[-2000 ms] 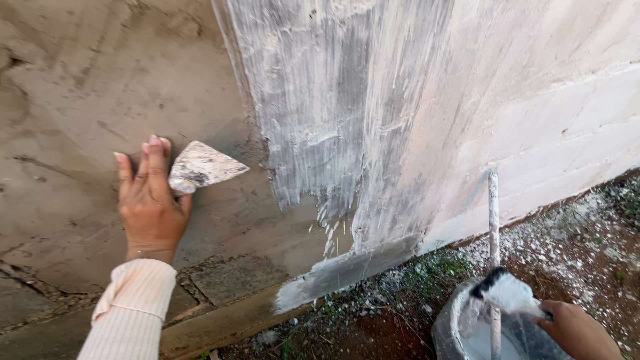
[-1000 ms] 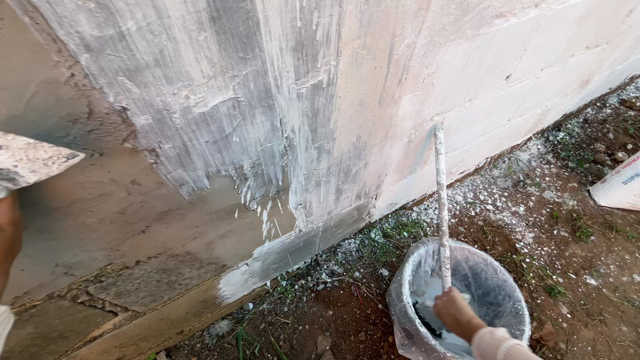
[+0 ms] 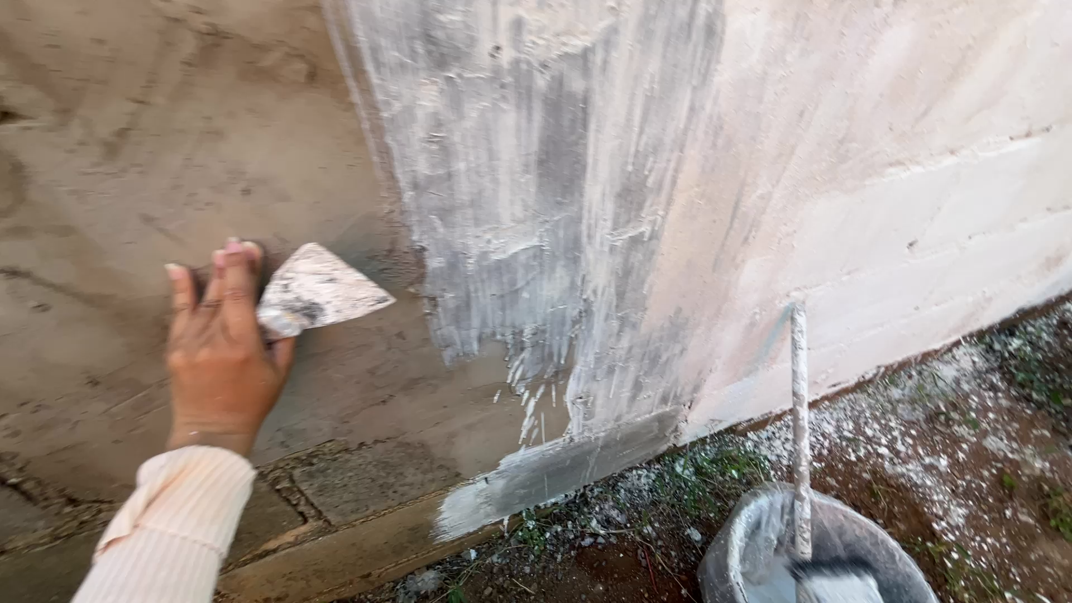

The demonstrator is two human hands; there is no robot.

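Observation:
My left hand [image 3: 222,356], in a cream ribbed sleeve, is against the bare brown part of the wall. It holds a paint-stained putty knife [image 3: 322,289], blade pointing right; the handle is mostly hidden. My right hand is out of view. At the bottom right, a brush [image 3: 837,582] with dark bristles and white paint on it shows over the mouth of the plastic-lined bucket [image 3: 737,548]. Whitish liquid is in the bucket, and a paint-covered stick [image 3: 800,419] stands upright in it. Streaky white paint [image 3: 536,209] covers the middle of the wall.
The right part of the block wall [image 3: 921,243] is whiter. Along its foot runs a ledge [image 3: 352,557], partly painted. Beside it lies soil [image 3: 930,469] with grass tufts [image 3: 712,473] and white flecks.
The view has swung left since one second ago. My right hand, then reaching into the bucket, is out of view, and the brush now shows above the liquid.

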